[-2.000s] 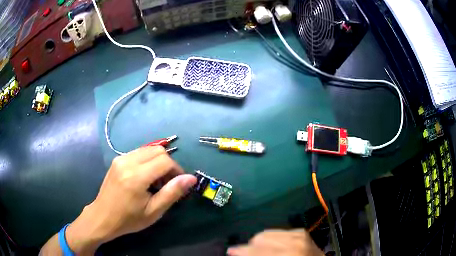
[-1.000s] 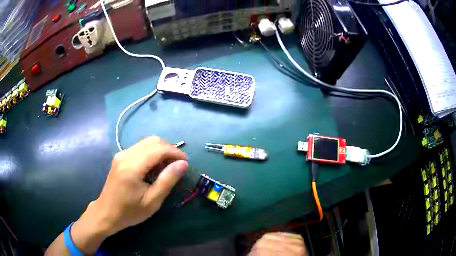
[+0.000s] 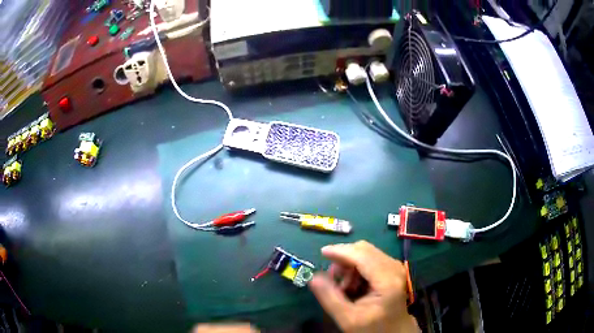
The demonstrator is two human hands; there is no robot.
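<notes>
A small charger circuit board point(image 3: 291, 267) with yellow, blue and black parts lies on the mat, with a short red wire at its left end. My right hand point(image 3: 365, 286) is at the board's right end, thumb and finger apart and slightly blurred; contact is unclear. My left hand point(image 3: 225, 328) is blurred and mostly cut off at the bottom edge. Red and black alligator clips point(image 3: 231, 219) lie above the board. A yellow-bodied screwdriver or tester pen point(image 3: 319, 223) lies right of them. The red USB tester point(image 3: 422, 222) lies further right.
A white cable joins the grey-white inline strip point(image 3: 301, 146) to the clips. Behind stand a dark red power box point(image 3: 78, 84), a pale instrument point(image 3: 286, 58) and a black fan point(image 3: 433, 78). More boards point(image 3: 87, 149) are at left. The orange cable point(image 3: 410, 283) passes beside my right hand.
My left hand has withdrawn from the clips to the bottom edge, uncovering them. My right hand has come up beside the board. The view has shifted, so the bench items sit lower.
</notes>
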